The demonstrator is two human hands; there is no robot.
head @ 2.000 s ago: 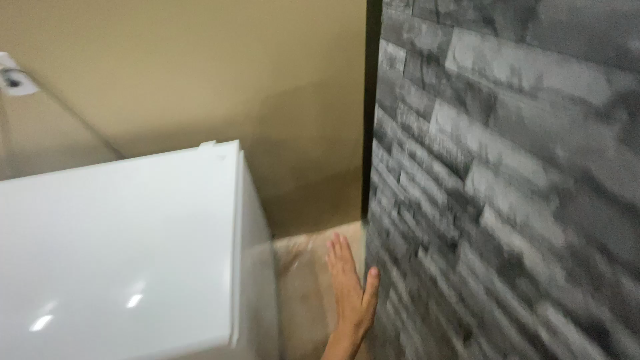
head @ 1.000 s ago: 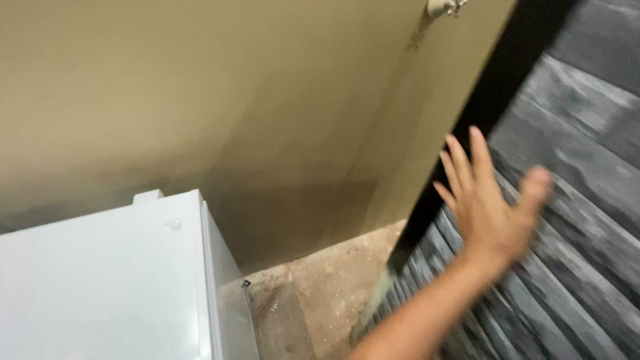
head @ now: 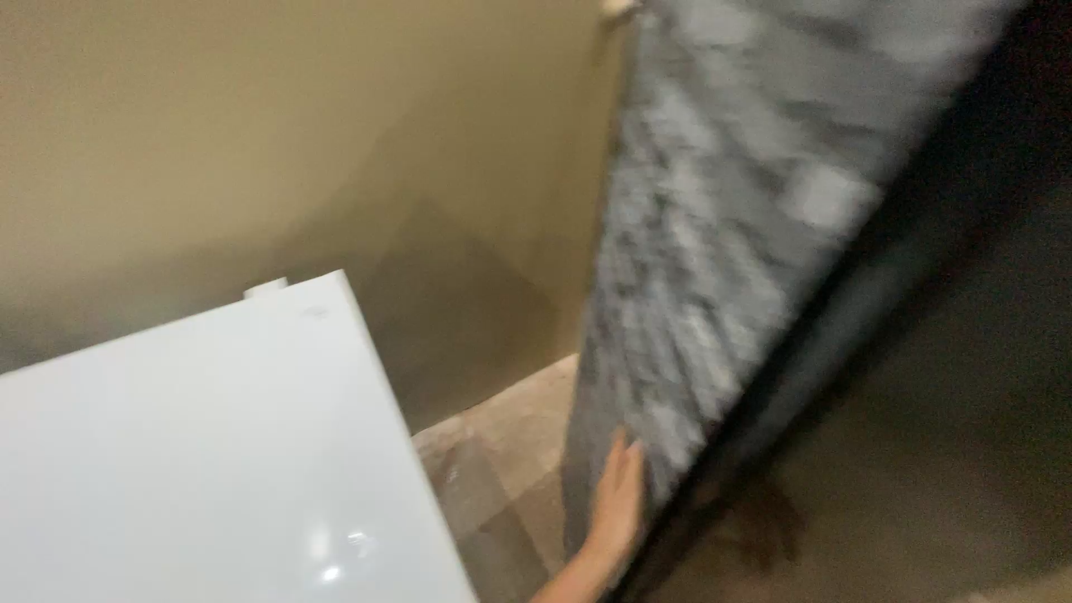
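My left hand (head: 618, 494) is low in the view, blurred, with its fingers extended upward and nothing seen in its grasp. It lies against or very close to the grey stone-patterned face of a tall panel (head: 687, 218); contact cannot be told for sure. Just right of the hand runs the panel's black edge (head: 804, 360), which slants up to the right. Beyond that edge is a dark, glossy surface (head: 946, 402) with a faint hand-shaped reflection. My right hand is not in view.
A white, glossy-topped appliance (head: 193, 435) with a small hinge cover (head: 266, 289) fills the lower left. Behind it stands a beige wall (head: 335, 126). A narrow strip of tan floor (head: 511, 419) shows between appliance and panel. A pale fitting (head: 618, 7) is at the top.
My left hand was spread wide near the panel's black edge a second ago; now it is lower, on the patterned face. The panel stands at a different angle, and its dark glossy side now shows.
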